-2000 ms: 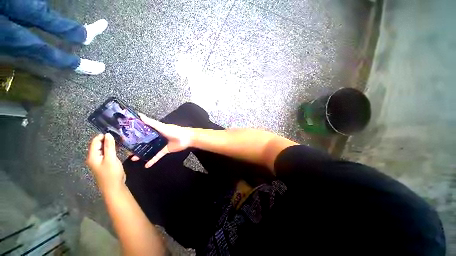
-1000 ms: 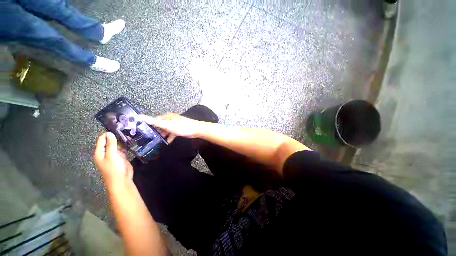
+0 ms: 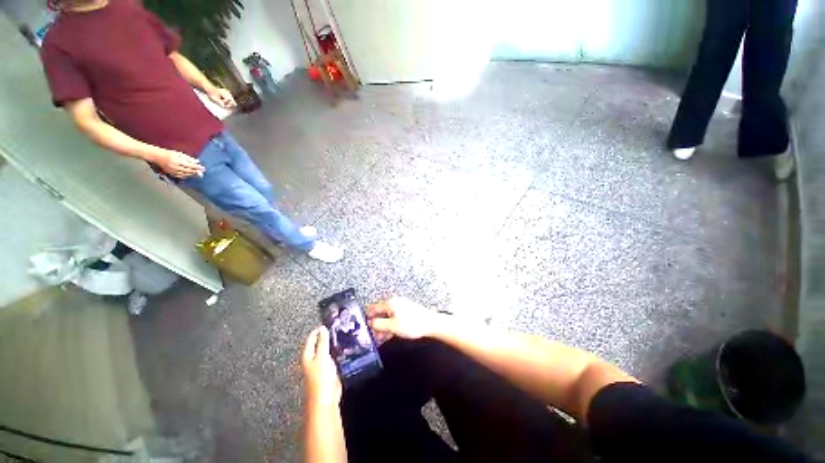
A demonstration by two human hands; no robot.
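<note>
A black smartphone (image 3: 351, 336) with a lit video picture is held upright over my lap. My left hand (image 3: 321, 363) grips its left edge, thumb along the side; the fingers behind it are hidden. My right hand (image 3: 398, 318) is at the phone's right edge with bent fingers. Whether it grips the phone or only touches it cannot be told. My black trousers (image 3: 398, 398) are below the phone.
A person in a dark red shirt (image 3: 136, 81) and jeans stands at left, by a gold-yellow box (image 3: 237, 257) and pale panel (image 3: 118, 194). Black-trousered legs (image 3: 724, 81) are at upper right. A green bucket (image 3: 696, 383) is at lower right. Plastic bags (image 3: 99, 271) lie at left.
The view has tilted up, bringing the standing people and far door into sight. The right hand has drawn back from over the screen to the phone's right edge.
</note>
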